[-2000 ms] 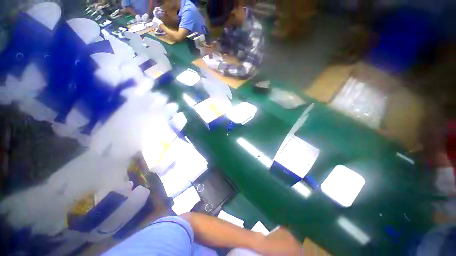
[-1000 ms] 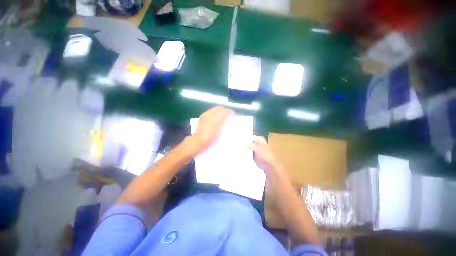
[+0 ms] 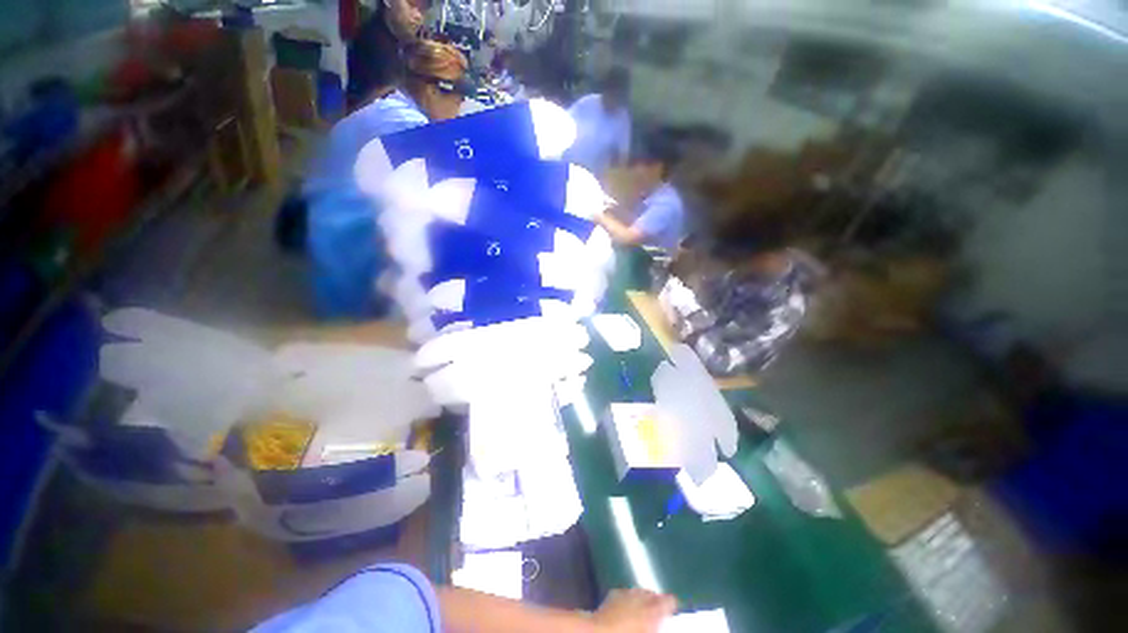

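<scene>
My left hand [image 3: 633, 611] reaches in from the blue sleeve at the bottom edge, small and partly cut off. Its fingers are beside a white card [image 3: 695, 622], also cut off by the edge; whether they grip it is not clear. My right hand is out of the picture. White leaflets [image 3: 492, 571] lie left of the hand on a dark tray [image 3: 563, 571].
An open box [image 3: 643, 441] with yellow inside stands on the green belt [image 3: 755, 563], beside a white device [image 3: 717, 492]. Blue-and-white boxes [image 3: 495, 192] are stacked ahead. Another open box [image 3: 334, 482] is at left. Several people are beyond; a clear bag [image 3: 802, 480] lies right.
The view has swung left and up along the line. The white card that both hands held lower centre is now mostly out of view, and my right hand has left the picture.
</scene>
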